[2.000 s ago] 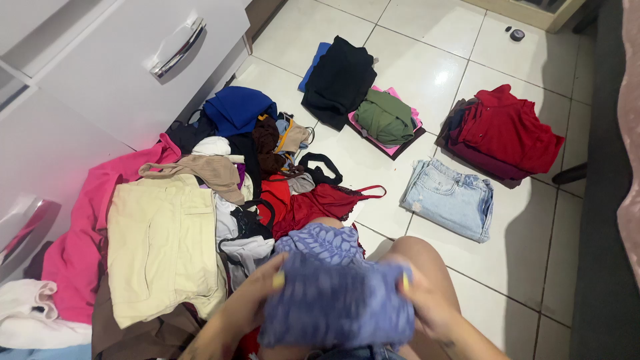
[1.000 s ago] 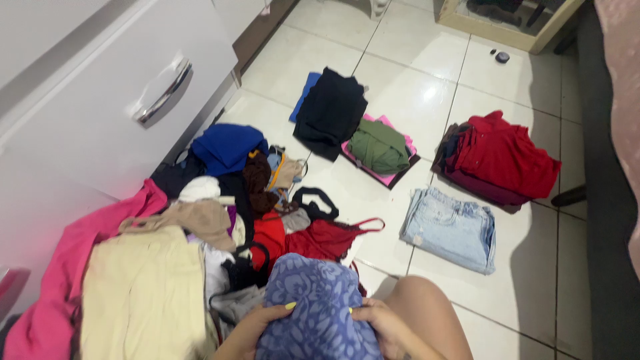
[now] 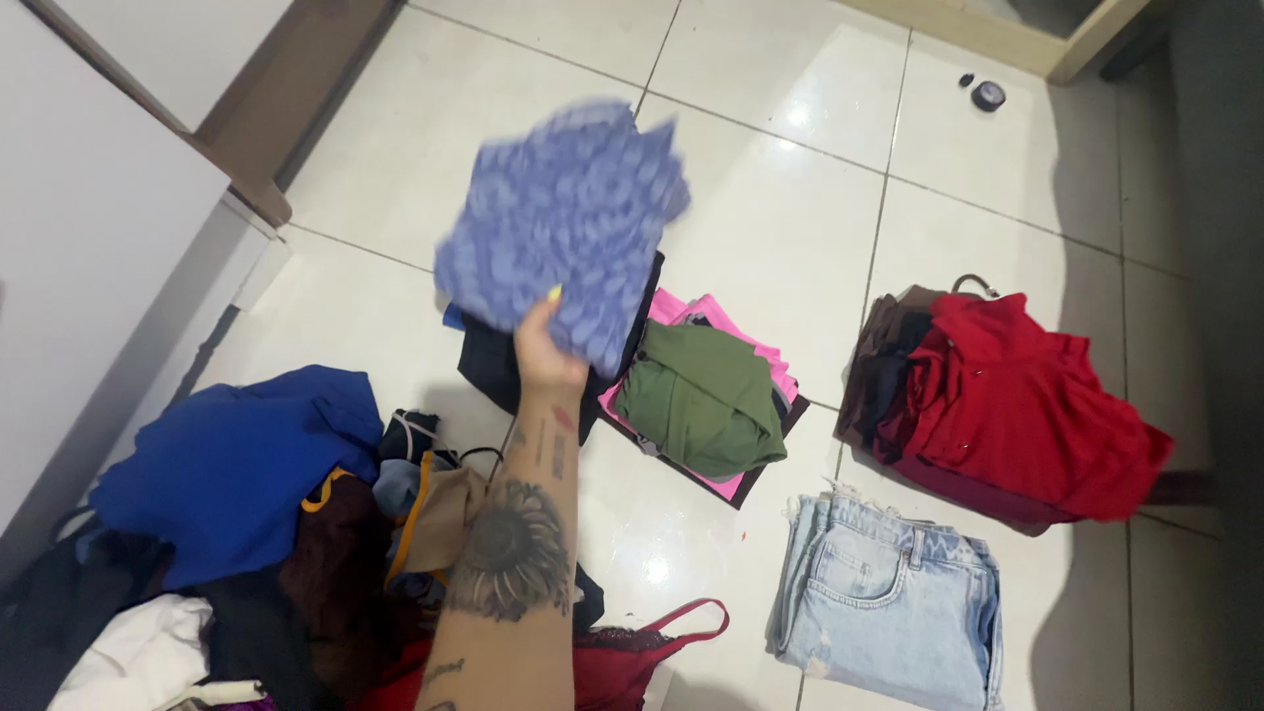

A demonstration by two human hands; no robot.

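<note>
My left hand (image 3: 548,346) grips the near edge of a folded blue-purple patterned garment (image 3: 568,222), thumb on top and fingers hidden beneath. The garment, slightly blurred, is over a folded black garment (image 3: 489,365) and covers much of it; whether they touch, I cannot tell. Just right of my hand lies an olive-green garment (image 3: 701,400) on pink and dark folded clothes. Farther right, a red garment (image 3: 1027,405) tops a stack of dark clothes. Folded light-blue denim (image 3: 889,602) lies in front of that stack. My right hand is out of view.
A loose heap with a blue garment (image 3: 247,464), a white cloth (image 3: 138,657) and a red strappy garment (image 3: 627,662) spreads over the lower left. White furniture (image 3: 89,227) borders the left side. A small round dark object (image 3: 987,96) is on the tiled floor near a pale wooden frame (image 3: 968,30).
The patterned garment, held in both hands before, has moved forward over the black garment in my left hand alone. My right hand has left the view. The view has shifted forward.
</note>
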